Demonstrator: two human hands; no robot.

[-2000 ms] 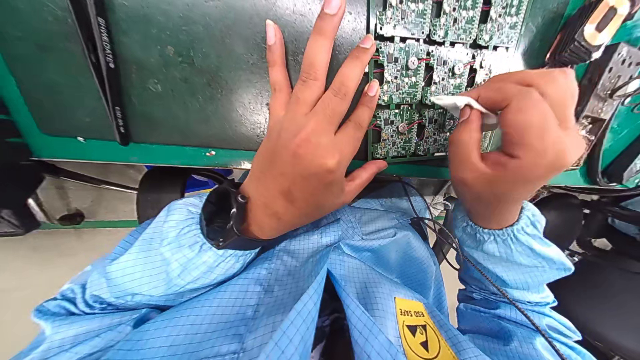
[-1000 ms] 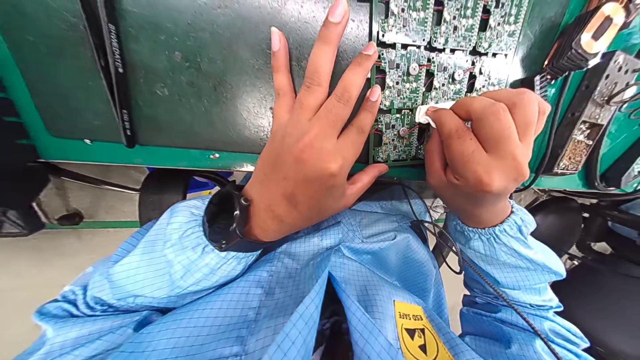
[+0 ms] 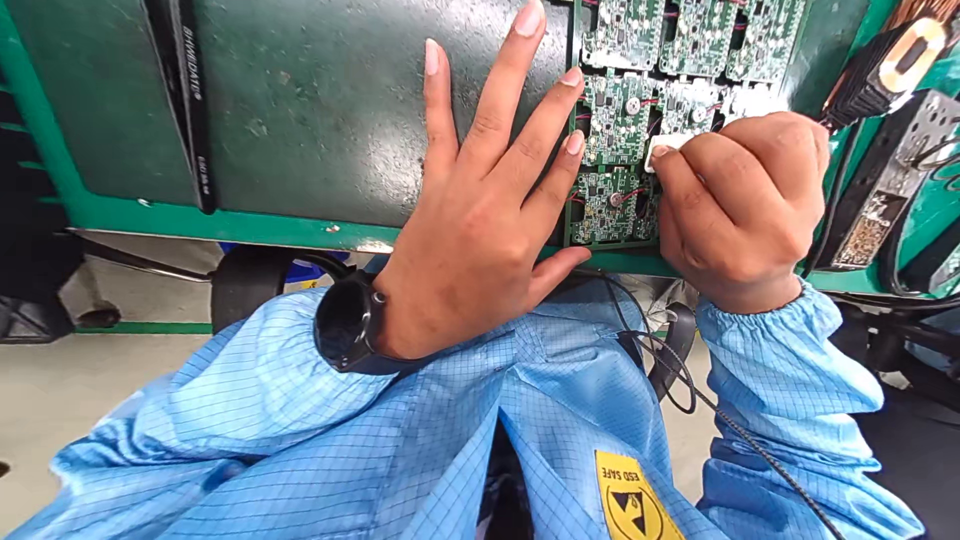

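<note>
A panel of green circuit boards (image 3: 611, 112) lies on the dark green work mat, with small round metal parts and red wires on several boards. My left hand (image 3: 480, 217) is spread flat, palm down, over the mat, its fingertips at the panel's left edge; it holds nothing. Pinched in my right hand (image 3: 739, 202) is a folded white cloth or wipe (image 3: 664, 148), which touches the boards around the middle and lower rows. That hand hides the panel's lower right part.
Black tweezers (image 3: 196, 112) lie on the mat at the left. To the right are a coil of copper-coloured wire (image 3: 911, 56), a metal soldering-iron holder (image 3: 874, 217) and black cables. A thin cord (image 3: 739, 427) runs over my lap.
My right hand with the white cloth has moved left across the panel since two seconds ago, then slightly up and right over the last second. My left hand has stayed in place.
</note>
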